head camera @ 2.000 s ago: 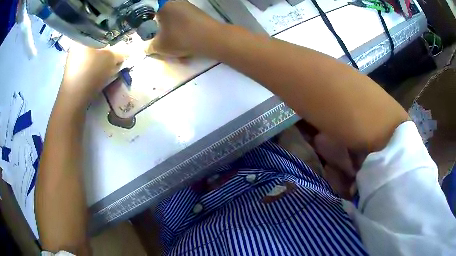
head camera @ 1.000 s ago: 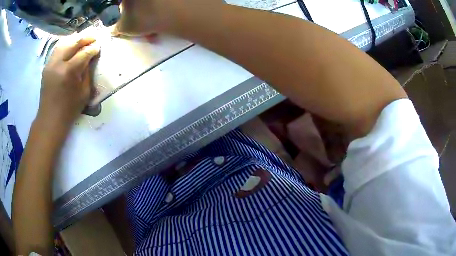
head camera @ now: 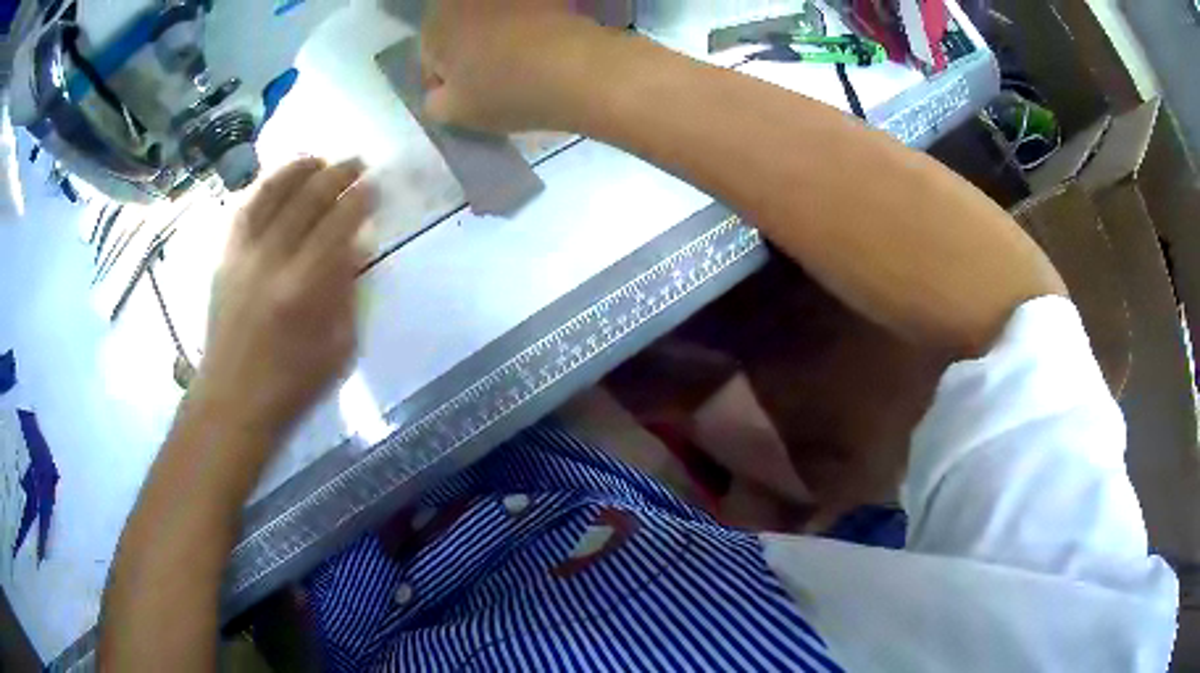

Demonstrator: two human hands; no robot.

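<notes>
A flat grey strip (head camera: 490, 174) lies slantwise on the table right of the needle area. My right hand (head camera: 507, 66) is over its upper part, fingers curled; whether it grips the strip cannot be told. My left hand (head camera: 292, 270) is blurred, over the bed below and right of the machine head, fingers bent and close together. I cannot tell if it holds anything. The sewing machine head (head camera: 105, 125) is at the upper left, with its lit needle area partly hidden beside my left hand.
Dark blue and white cut pieces (head camera: 37, 480) lie at the far left. A green-handled tool (head camera: 842, 50) lies at the upper right beside red cloth (head camera: 921, 29). A measuring tape strip (head camera: 526, 373) edges the table. Cardboard (head camera: 1092, 250) stands at the right.
My left hand has moved right, away from the needle area. My right hand has moved away from the machine head, and the grey strip now shows beneath it. The view has shifted.
</notes>
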